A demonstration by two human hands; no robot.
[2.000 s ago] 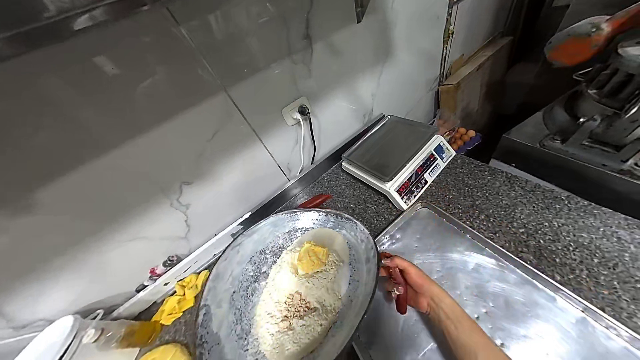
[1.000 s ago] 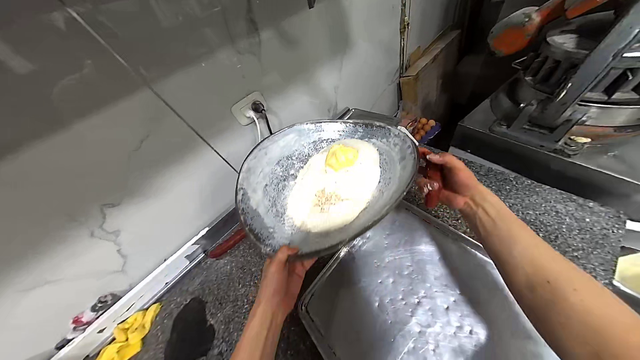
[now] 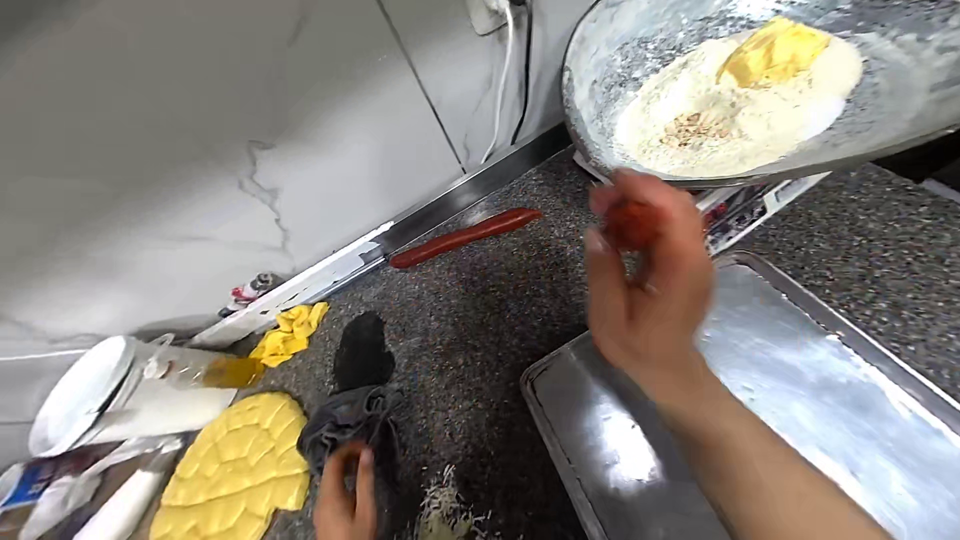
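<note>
My right hand [image 3: 652, 285], slightly blurred, is closed around a dark red sausage-like piece [image 3: 634, 225] just below the rim of a large metal bowl [image 3: 600, 97]. The bowl holds white flour [image 3: 735, 112] with a yellow lump [image 3: 780, 52] and small brown flakes on it, and it overlaps the scale [image 3: 765, 206] at the upper right. At the bottom, my left hand [image 3: 345, 491] has its thumb and a finger at a crumpled dark cloth [image 3: 352, 420]; whether they grip it is unclear. A long dark red sausage-like piece [image 3: 465, 238] lies on the speckled counter by the wall.
A metal baking tray [image 3: 780, 322] is at the lower right. Left stand a white lidded bucket [image 3: 82, 397], a bottle of yellow liquid [image 3: 225, 371], a scored yellow slab [image 3: 232, 472] and a yellow cloth [image 3: 291, 334]. White shreds [image 3: 446, 510] lie at the bottom. A wall socket has cords.
The bowl, between both hands a second ago, is now out of them at the upper right. My left hand has moved from the bowl to the dark cloth. The view has swung left.
</note>
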